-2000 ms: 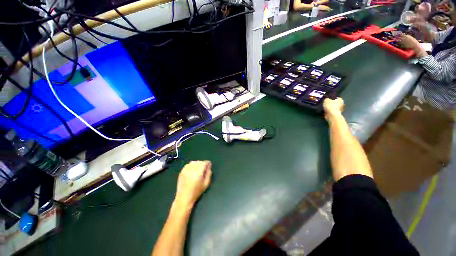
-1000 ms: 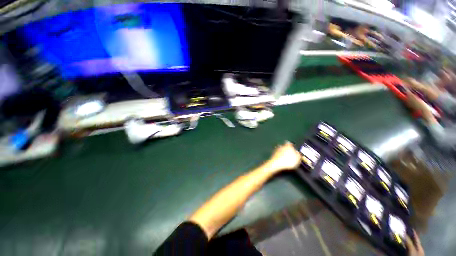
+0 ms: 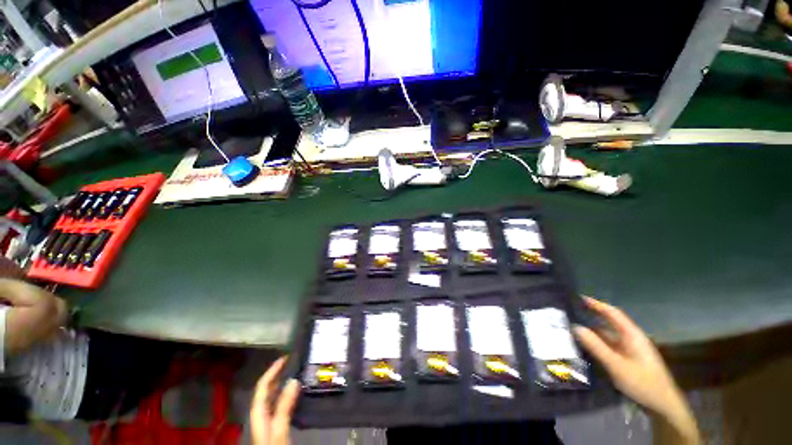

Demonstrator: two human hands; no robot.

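A black device tray with two rows of pockets is in front of me, over the front edge of the green bench. Each pocket shows a black device with a white label and gold print. Small white slips lie between the rows and near the tray's front edge. My left hand grips the tray's near left corner, partly cut off by the picture's lower edge. My right hand grips its right side, with the thumb on the rim.
Barcode scanners lie behind the tray, by a mouse pad. A blue puck, bottle and monitors stand at the back. A red tray and a person's arm are at the left.
The view has swung left. The tray has moved from the bench's right part to directly in front of me, turned level. My left hand now holds its left corner, my right hand its right side.
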